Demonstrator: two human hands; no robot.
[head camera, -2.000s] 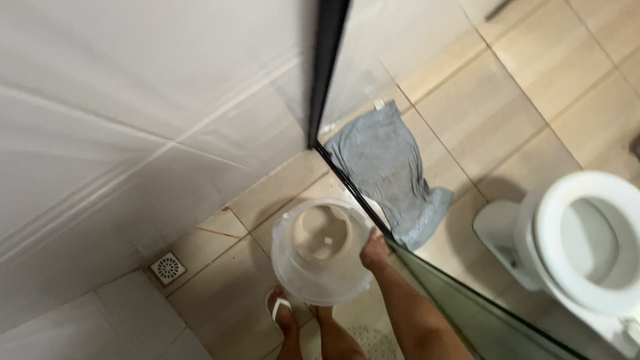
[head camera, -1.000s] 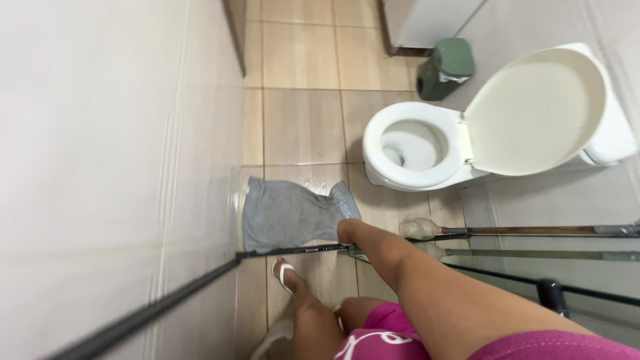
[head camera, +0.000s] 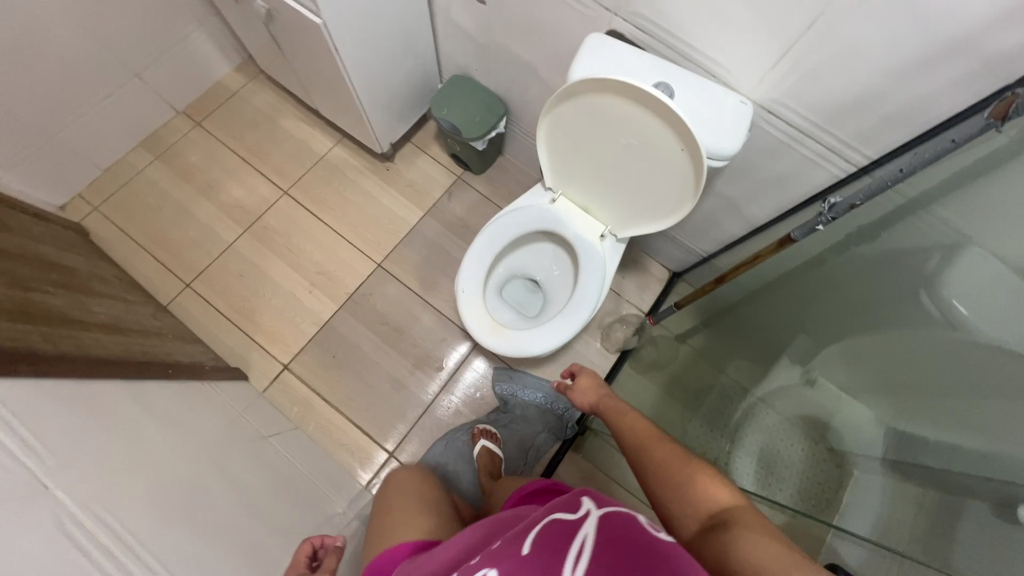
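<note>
My right hand (head camera: 584, 390) reaches out over the black-framed edge of the glass shower enclosure (head camera: 832, 448), its fingers slightly bent and nothing visible in them. In the picture it overlaps the grey cloth (head camera: 524, 420) with a patterned border on the floor; whether they touch cannot be told. One foot in a white flip-flop (head camera: 488, 452) stands on that cloth. Low at the bottom edge, my left hand (head camera: 316, 554) hangs with loosely curled fingers, cut off by the frame, and no object shows in it.
A white toilet (head camera: 532, 280) with its lid raised stands ahead, beside a green waste bin (head camera: 470, 124) and a white cabinet (head camera: 320, 68). A wooden door (head camera: 104, 304) is at left. A long pole (head camera: 736, 272) leans by the glass, near a clear object (head camera: 622, 332) on the floor.
Two seconds ago my right hand was at the glass edge beside a whitish bucket; that bucket no longer shows plainly. One foot now stands on the grey cloth. The view has turned strongly.
</note>
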